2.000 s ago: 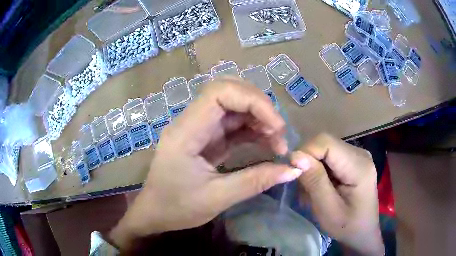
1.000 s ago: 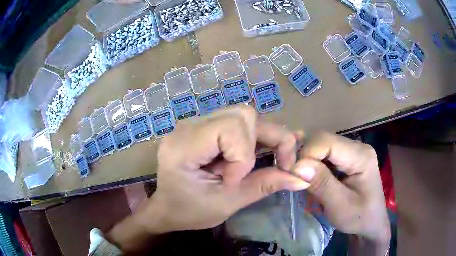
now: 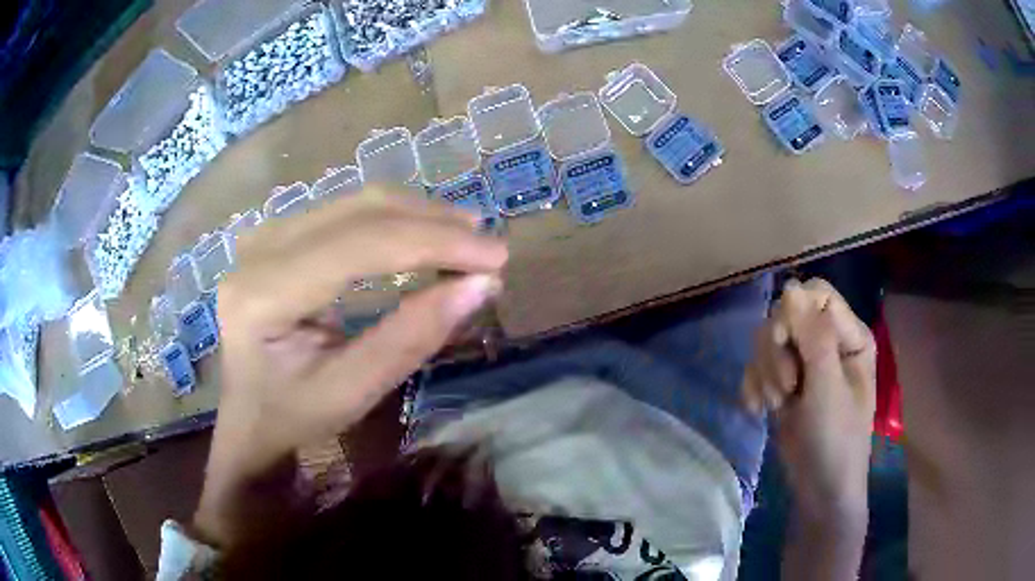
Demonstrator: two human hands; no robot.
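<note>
My left hand [image 3: 352,301] is over the table's front part, thumb and forefinger pinched together. A faint blurred bit shows below the fingertips; I cannot tell whether it is held. My right hand [image 3: 811,352] is past the table edge at the right, fingers curled, contents hidden. A row of small open clear boxes with blue-grey labels [image 3: 522,176] runs across the table; my left hand covers part of it. An open small box [image 3: 683,148] ends the row at the right, with tiny pale bits in its upper half.
Large clear boxes of pale metal parts [image 3: 278,70] stand along the back left. Another large box [image 3: 607,25] holds sparse silver pieces. Small labelled boxes [image 3: 857,51] are heaped at the right. Tiny gold-coloured parts [image 3: 142,358] and a white plastic bag [image 3: 36,278] are at the left.
My hands were together with a thin translucent strip hanging at their fingertips. They are now apart, the left moved left and the right slightly right. The strip no longer shows clearly. The view has shifted.
</note>
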